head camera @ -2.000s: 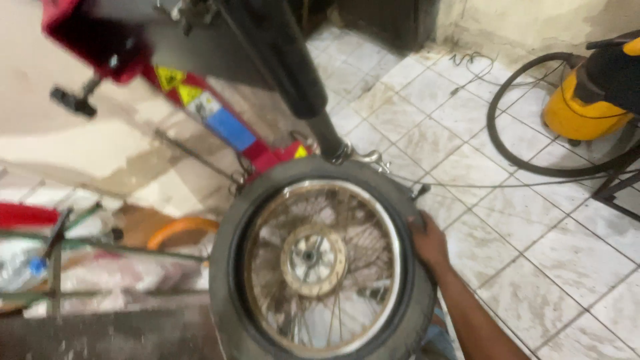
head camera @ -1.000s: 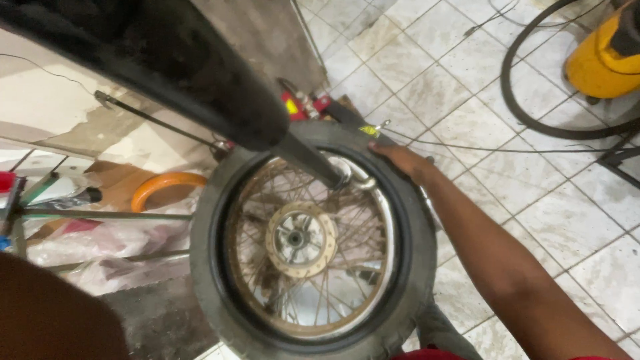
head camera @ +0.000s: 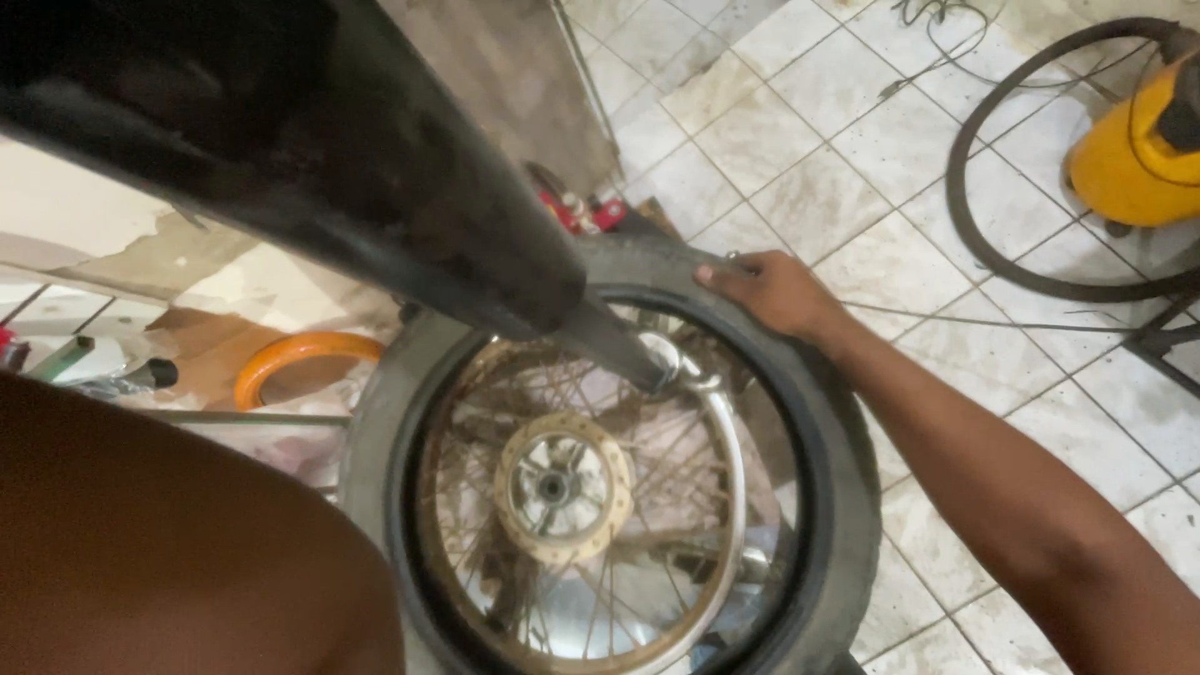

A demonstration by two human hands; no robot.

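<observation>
A spoked motorcycle wheel (head camera: 562, 487) with a worn hub and a rusty rim lies below the camera, a black rubber tire (head camera: 834, 487) around it. My right hand (head camera: 773, 291) rests on the tire's upper right, its thumb on the sidewall and the other fingers partly hidden at the outer edge. From the upper left a thick black post (head camera: 422, 187) slants down, and its narrower end reaches a metal tool head (head camera: 661, 356) at the rim. On the right, a gap shows between rim and tire. My left hand is out of frame; a blurred arm part fills the lower left.
A yellow vacuum cleaner (head camera: 1134, 150) with a black hose (head camera: 956, 187) stands on the tiled floor at right. A thin cable crosses the floor. At left lie an orange ring (head camera: 305, 352), plastic bags and a metal bar (head camera: 253, 418). Red machine parts (head camera: 586, 214) show behind the tire.
The black post's end has come down to the rim. My right hand has moved from the tire's right side to its upper right. A blurred arm part has come in at lower left.
</observation>
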